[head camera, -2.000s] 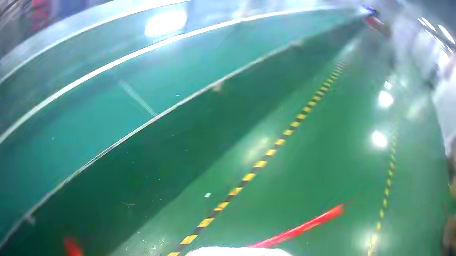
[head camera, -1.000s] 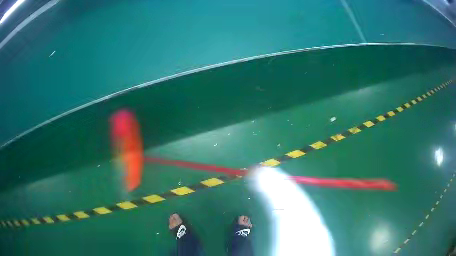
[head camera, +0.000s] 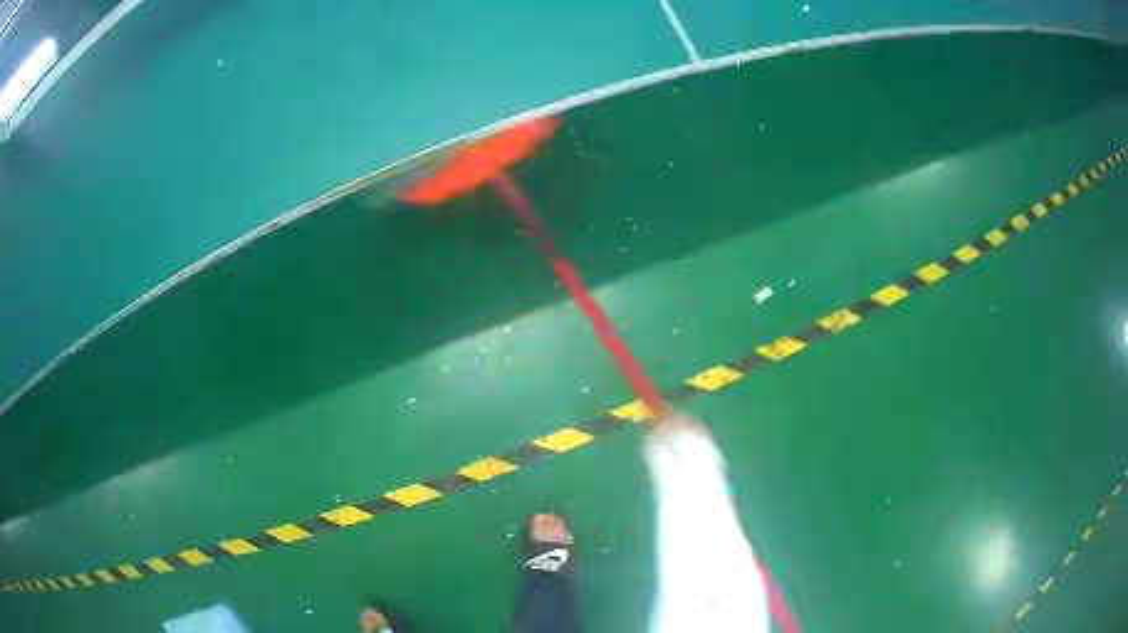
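The orange-red broom head (head camera: 482, 161), slightly blurred, is against the pale edge line at the upper middle. Its thin red handle (head camera: 591, 303) slopes down to the right. My right hand (head camera: 675, 430), below a white sleeve, is closed around the handle near the striped tape; the handle continues beside the sleeve to the bottom edge. A pale blue piece that looks like the dustpan (head camera: 207, 620) is cut off at the bottom left. My left hand is out of view. Small pale flecks (head camera: 476, 356) and a larger white scrap (head camera: 763, 296) lie on the green floor.
Yellow-and-black striped tape (head camera: 489, 469) curves across the floor. A long teal-green surface (head camera: 408, 87) with a pale edge runs along the top. My feet (head camera: 551, 532) show at the bottom, one partly cut off. Another striped line (head camera: 1071, 553) is at the lower right.
The broom head has moved from the left, up and to the right, to the pale edge, and the handle now slants steeply. The blue piece has come into view at the bottom left.
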